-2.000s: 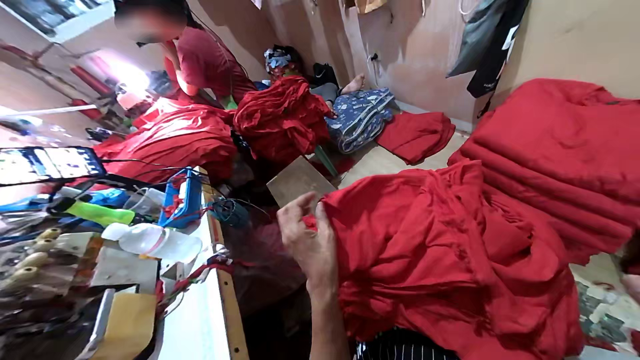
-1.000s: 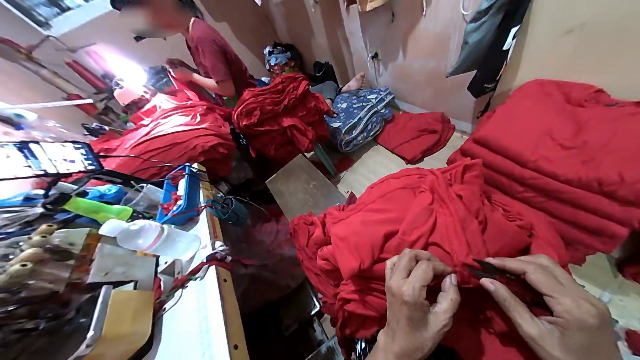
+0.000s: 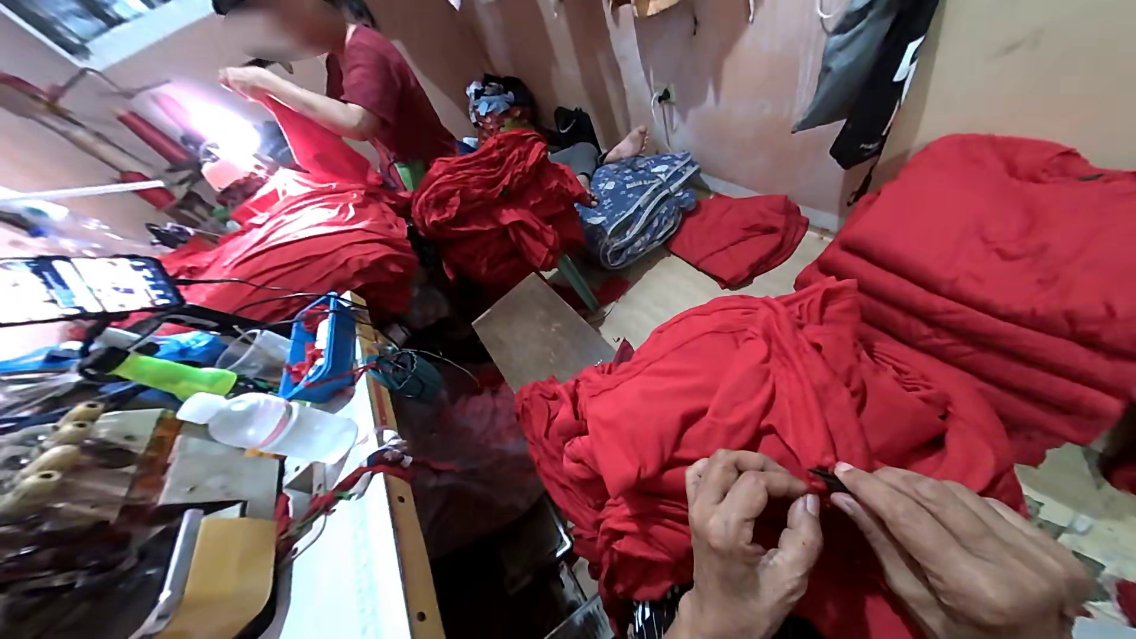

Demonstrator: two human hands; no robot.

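Note:
A heap of red knit fabric (image 3: 710, 399) lies in front of me at lower centre-right. Over its near side my left hand (image 3: 754, 524) pinches a bit of the red cloth between thumb and forefinger. Close to those fingertips, my right hand (image 3: 950, 541) holds a small dark tool (image 3: 827, 480), mostly hidden by the fingers; its kind is unclear. The tool's tip is at the pinched cloth. Behind the right hand rises a tall stack of folded red fabric (image 3: 1003, 257).
At left, a worktable edge (image 3: 404, 550) bears a plastic bottle (image 3: 275, 426), a blue basket (image 3: 333, 355), a phone (image 3: 89, 288) and a machine. Another person (image 3: 390, 98) handles red cloth at upper left. A board (image 3: 537, 333) and a patterned blue bundle (image 3: 635, 209) lie beyond the heap.
My left hand has moved right from the heap's left side, and my right hand has come into view with the dark tool. The other person has raised a piece of red cloth.

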